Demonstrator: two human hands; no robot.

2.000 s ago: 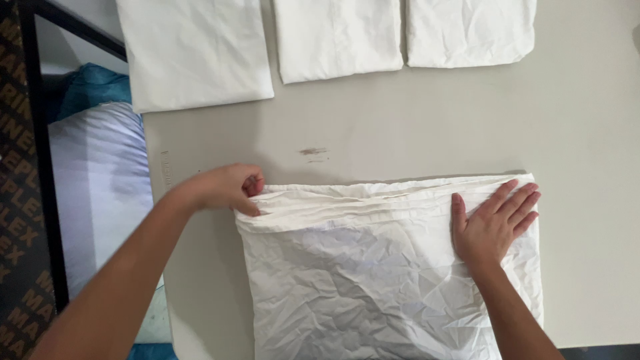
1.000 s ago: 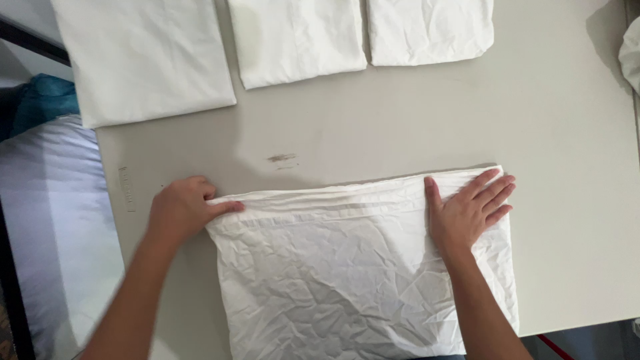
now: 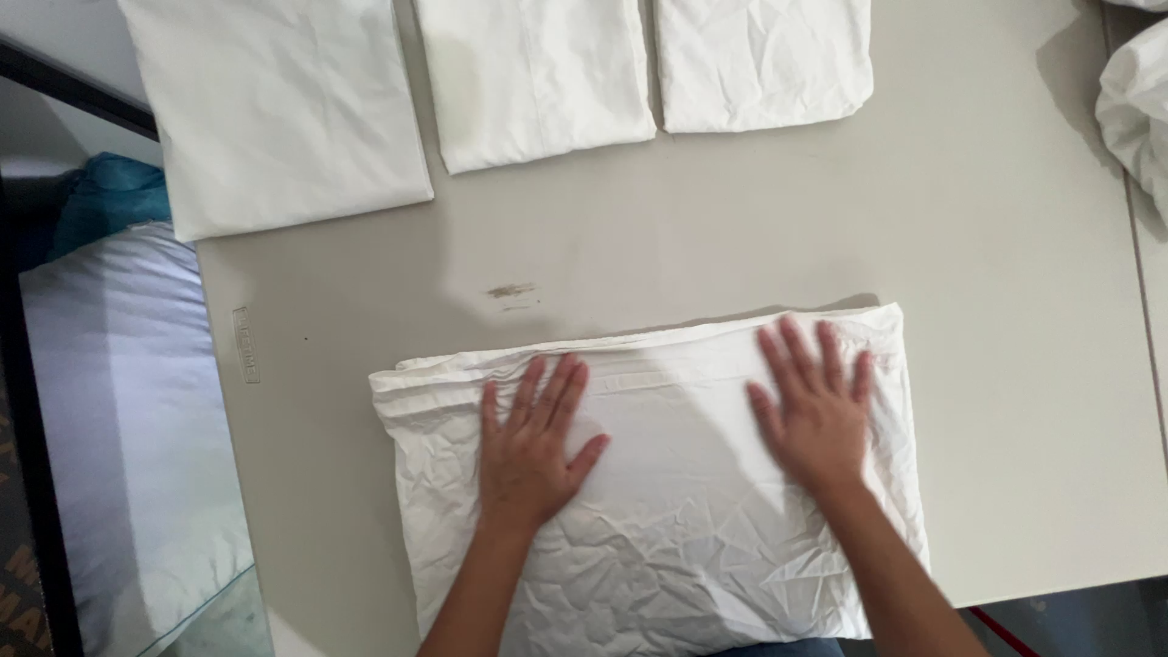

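A wrinkled white fabric piece (image 3: 657, 547), folded into a rough rectangle, lies on the light grey table (image 3: 1004, 383) at its near edge. Flat on its upper left part rests my left hand (image 3: 538, 447), fingers apart and holding nothing. My right hand (image 3: 817, 411) is spread over the upper right part, slightly blurred; whether its palm presses the cloth is hard to tell. Gathered creases run along the fabric's far edge, left of and around my left fingertips. Both hands have the thumbs pointing inward, towards each other.
Three folded white cloths, left (image 3: 283, 109), middle (image 3: 543, 82) and right (image 3: 766, 64), lie in a row at the table's far side. Bunched white fabric (image 3: 1141, 119) is at the right edge. A pale pillow-like item (image 3: 119, 411) and teal fabric (image 3: 114, 205) sit beyond the table's left edge.
My left hand has let go of the fabric's far left corner and moved right onto its top. My right hand stays spread over the right part. The view has shifted.
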